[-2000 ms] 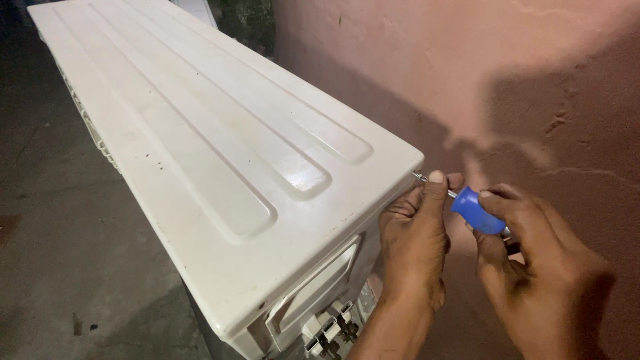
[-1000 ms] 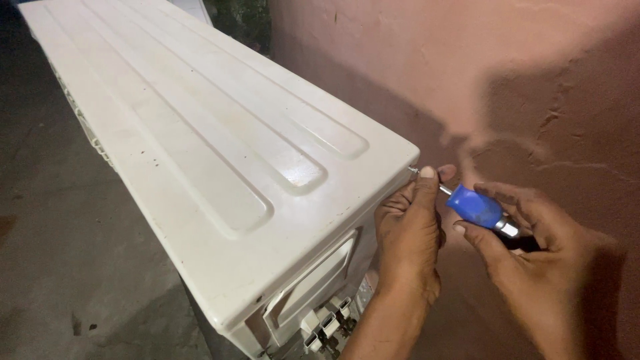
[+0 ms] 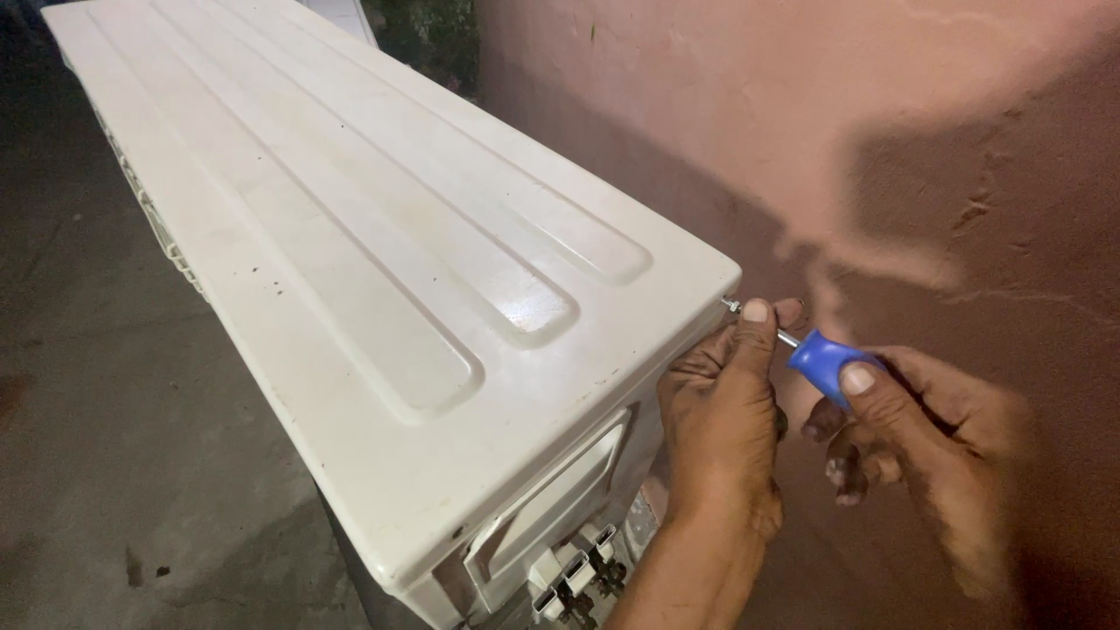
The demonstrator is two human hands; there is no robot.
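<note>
A screwdriver with a blue handle (image 3: pixel 822 363) is in my right hand (image 3: pixel 927 437), thumb on top of the handle. My left hand (image 3: pixel 722 411) pinches its metal shaft near the tip between thumb and forefinger. A small screw (image 3: pixel 731 305) shows at the tip, by the near right corner of the white metal top panel (image 3: pixel 420 227) of an outdoor air-conditioner unit. Whether the screw is seated in its hole cannot be told. The other fingers of my left hand are curled by the unit's side.
A pink plastered wall (image 3: pixel 700 105) runs close along the unit's right side. Below the near end, service valves (image 3: pixel 577 573) stick out beside a recessed side cover (image 3: pixel 551 507). Grey concrete floor (image 3: pixel 157 420) lies at left. A white object (image 3: pixel 337 17) stands behind the far end.
My right hand has shifted its hold on the blue handle, and now covers its back end, which showed one second ago. My left hand stays at the corner with the shaft.
</note>
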